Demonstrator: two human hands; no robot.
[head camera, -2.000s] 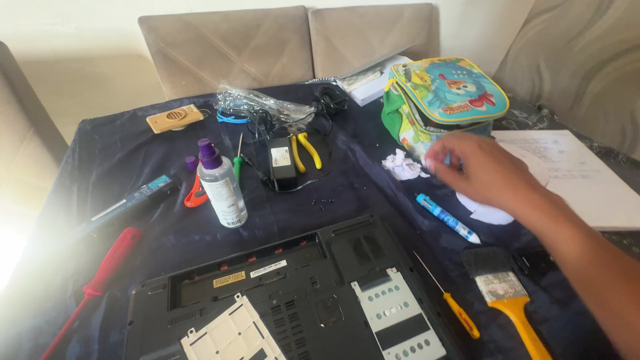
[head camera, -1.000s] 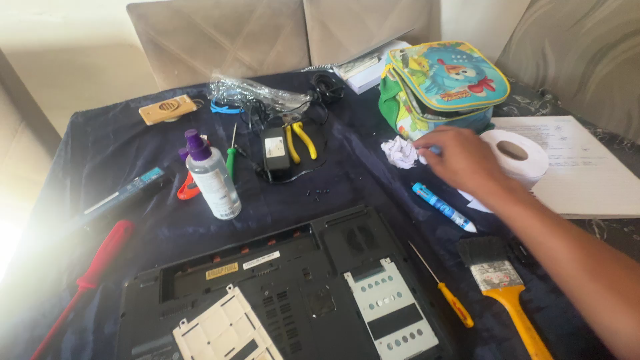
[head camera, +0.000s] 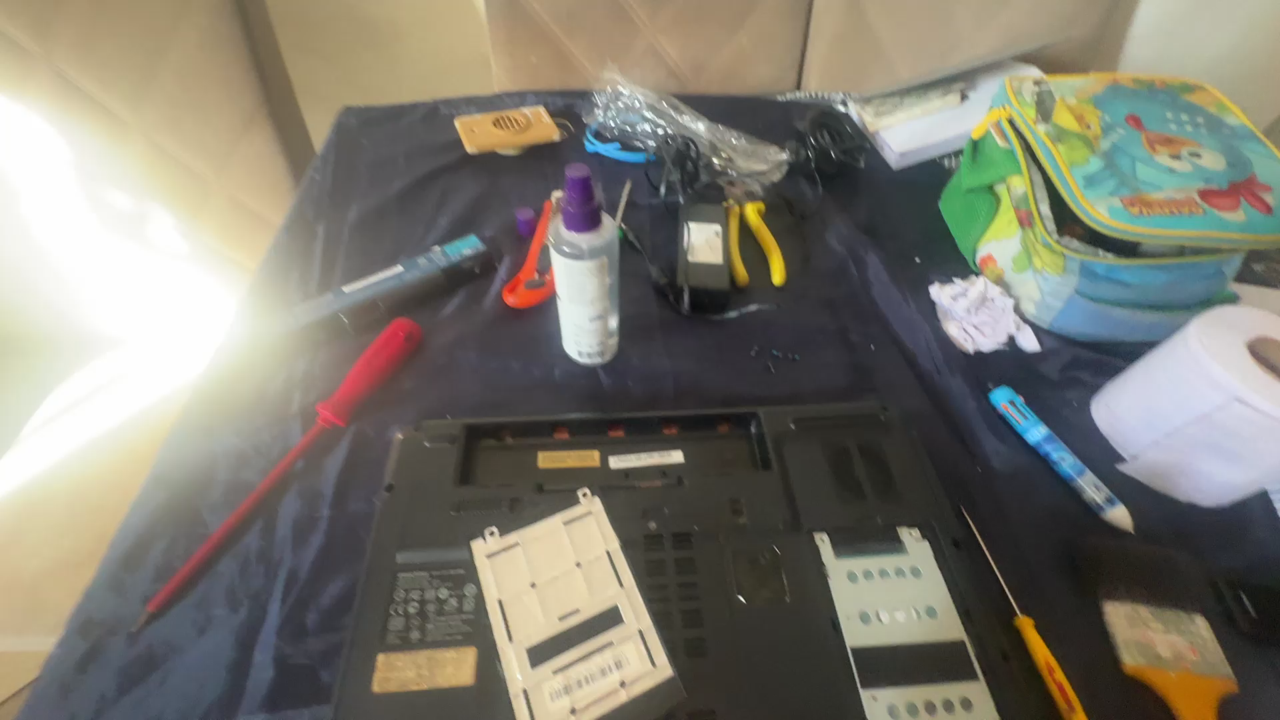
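Note:
Neither of my hands shows in the head view. A black laptop (head camera: 720, 560) lies upside down at the bottom, its battery bay uncovered. One metal drive caddy (head camera: 570, 610) rests aslant on it, and another metal bracket (head camera: 900, 630) sits at its right side. Beyond the laptop stands a clear spray bottle (head camera: 588, 290) with a purple cap. Small screws (head camera: 775, 357) are scattered near it. To the left lie a red screwdriver (head camera: 290, 465) and a laptop battery (head camera: 390, 280). A yellow-handled screwdriver (head camera: 1040, 650), a paintbrush (head camera: 1165, 640) and a blue pen (head camera: 1060, 455) lie on the right.
At the right are a toilet paper roll (head camera: 1190, 410), crumpled paper (head camera: 980, 315) and a cartoon lunch bag (head camera: 1120, 210). Farther back lie yellow-handled pliers (head camera: 760, 245), a black power adapter (head camera: 705, 250), an orange cutter (head camera: 530, 275), plastic wrap (head camera: 700, 130) and a wooden piece (head camera: 508, 130).
My right hand, near the crumpled paper and paper roll a second ago, has gone out of view. The view has shifted nearer to the table and toward the left.

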